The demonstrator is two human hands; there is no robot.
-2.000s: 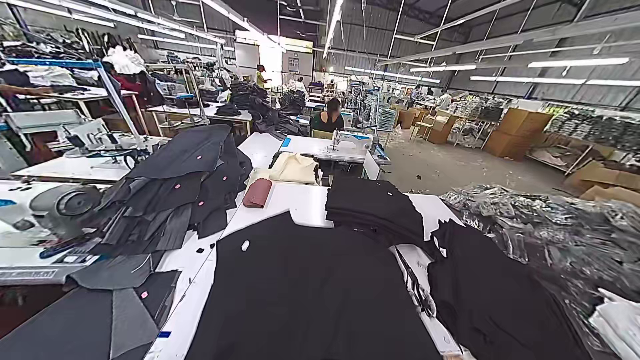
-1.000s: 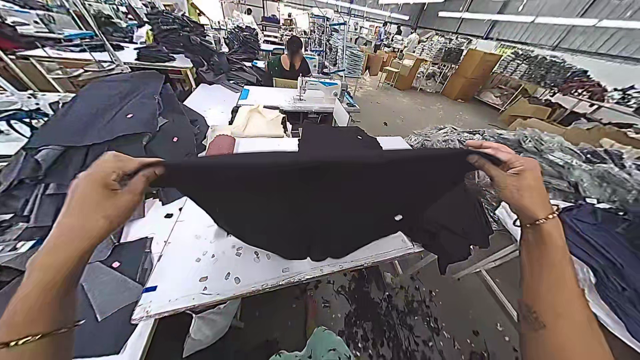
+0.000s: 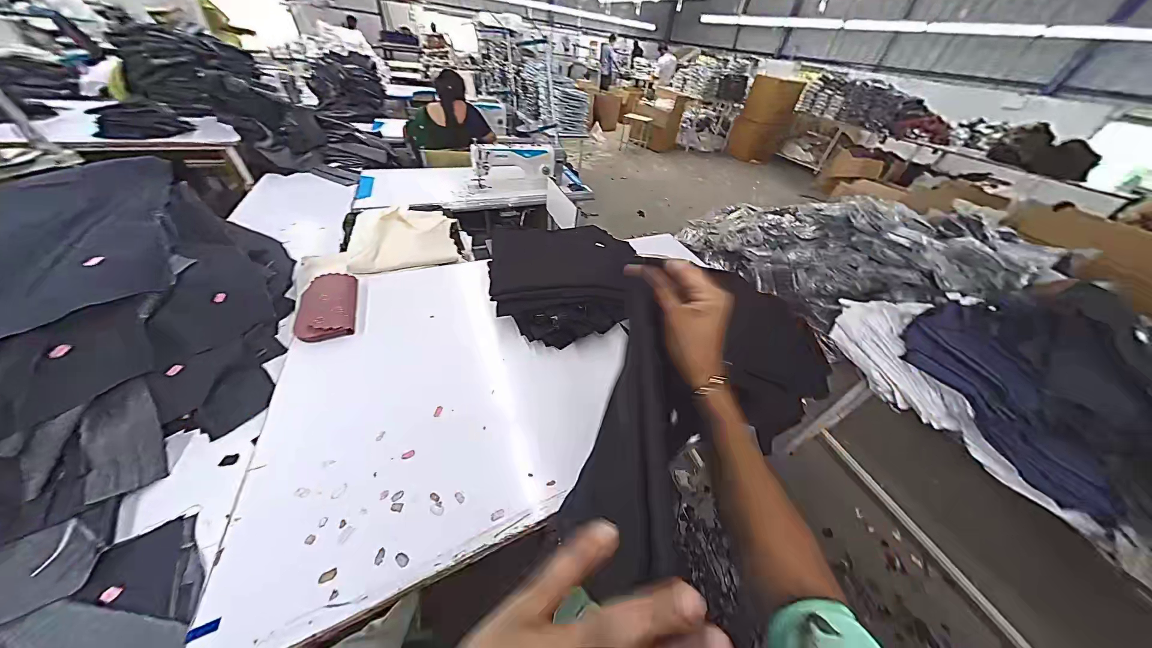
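My right hand (image 3: 688,315) grips the upper end of a long folded black cloth piece (image 3: 630,450) that hangs over the front right edge of the white table (image 3: 405,378). Blurred at the bottom, my left hand (image 3: 603,594) has its fingers spread beside the cloth's lower end; whether it touches the cloth is unclear. A stack of folded black cloth (image 3: 558,270) lies at the table's far right, and more black cloth (image 3: 765,351) spreads right of my right wrist. A dusty-pink wallet-like case (image 3: 326,308) rests near cream cloth (image 3: 402,241).
Dark grey and black cut pieces (image 3: 90,270) with pink stickers pile up at left. A sewing machine (image 3: 513,162) and a seated person (image 3: 448,117) are ahead. Clear plastic bags (image 3: 864,252) are heaped at right, above navy cloth (image 3: 1008,396). Small stickers and scraps dot the tabletop.
The black cloth lay on the table, then was stretched between both hands; now it is gathered lengthwise at the right of the table. My left hand has come off its end and opened. The view has shifted.
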